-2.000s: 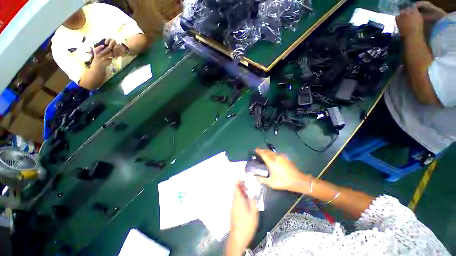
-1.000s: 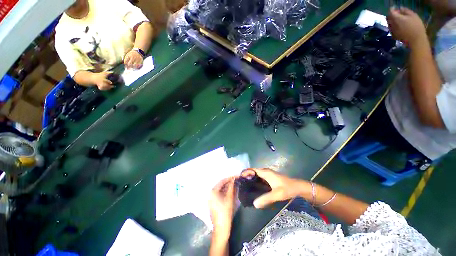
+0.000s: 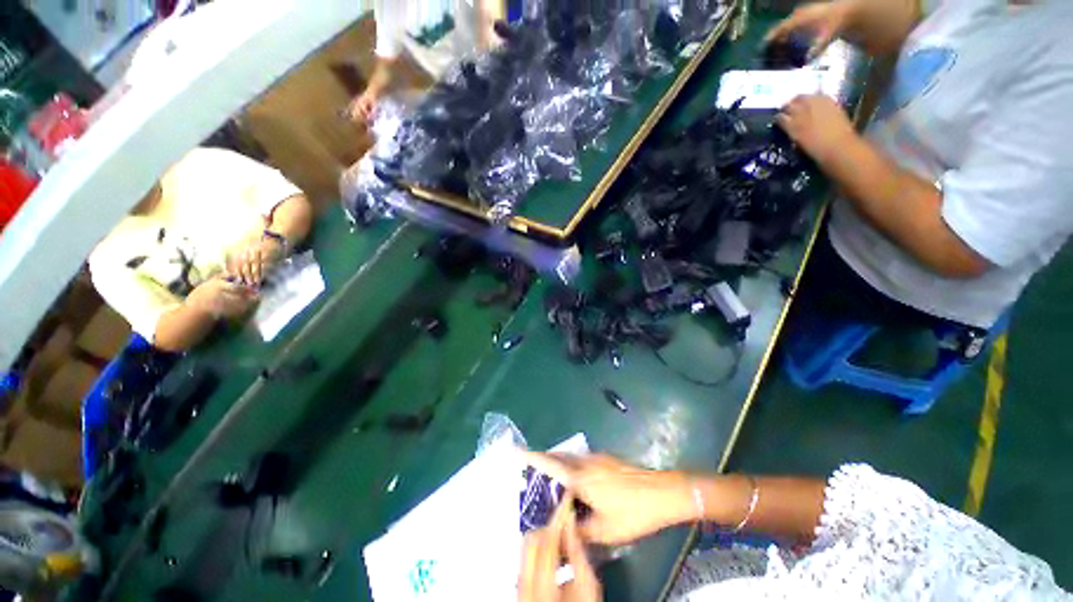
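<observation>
A black power adapter with pale markings or plastic glints on its face is between my hands, above the white paper sheets. My right hand grips it from the right. My left hand is low in the picture with its fingers against the adapter's lower side, and the picture's bottom edge cuts it off. A piece of clear plastic shows at the top of the sheets, just behind the adapter. The adapter's cord is hidden or too blurred to tell.
A loose adapter pile lies ahead to the right. Bagged adapters fill a raised green board with a wooden edge. Scattered dark adapters lie at left. Seated co-workers are at left and right; another person's arm shows behind the board.
The view has shifted, so the bench and my hands sit lower in the picture. The adapter has been turned and shows a marked face. The co-worker at right now has both hands over white paper.
</observation>
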